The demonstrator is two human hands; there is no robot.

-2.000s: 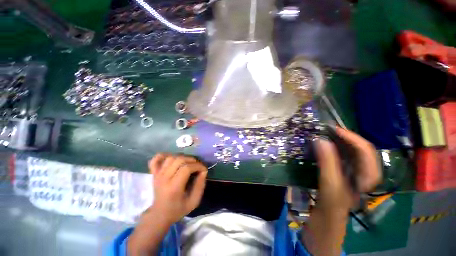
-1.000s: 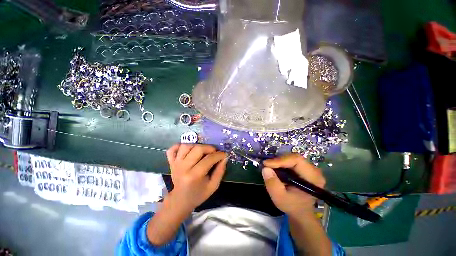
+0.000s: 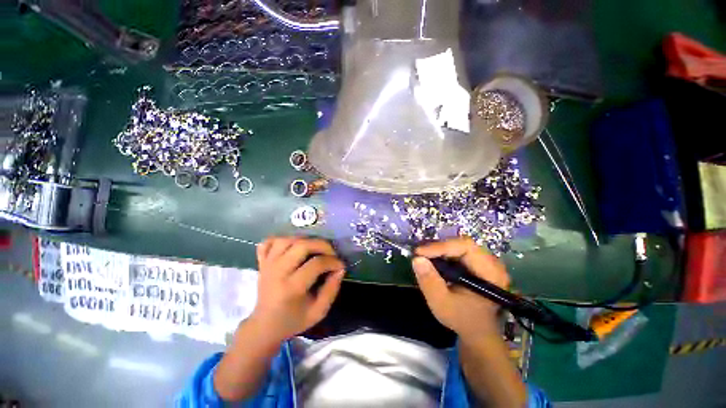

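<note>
My right hand [image 3: 463, 283] holds the black soldering iron [image 3: 509, 301], its thin metal tip pointing left over the near edge of the small components [image 3: 470, 209] on the purple-blue mat [image 3: 344, 209]. My left hand [image 3: 296, 285] is curled at the bench's front edge, left of the iron tip. The thin pale solder wire [image 3: 219, 234] runs from the left to my left hand, and a short end shows past its fingers. Whether these fingers also hold a ring part cannot be told. Three ring parts [image 3: 299, 188] stand in a column left of the fume hood [image 3: 398, 131].
A heap of ring parts [image 3: 181, 139] and a grey metal block [image 3: 83, 205] are at left. Right of the hood are a round tub [image 3: 532, 111], tweezers [image 3: 569, 179] and a dark blue box [image 3: 637, 171]. A blister tray [image 3: 255, 52] lies behind. Printed sheets [image 3: 143, 288] hang at front left.
Two seconds ago my right hand was blurred farther right; it came left with the iron. Since one second ago, the iron tip has stayed close, and my left hand has shifted slightly left and down.
</note>
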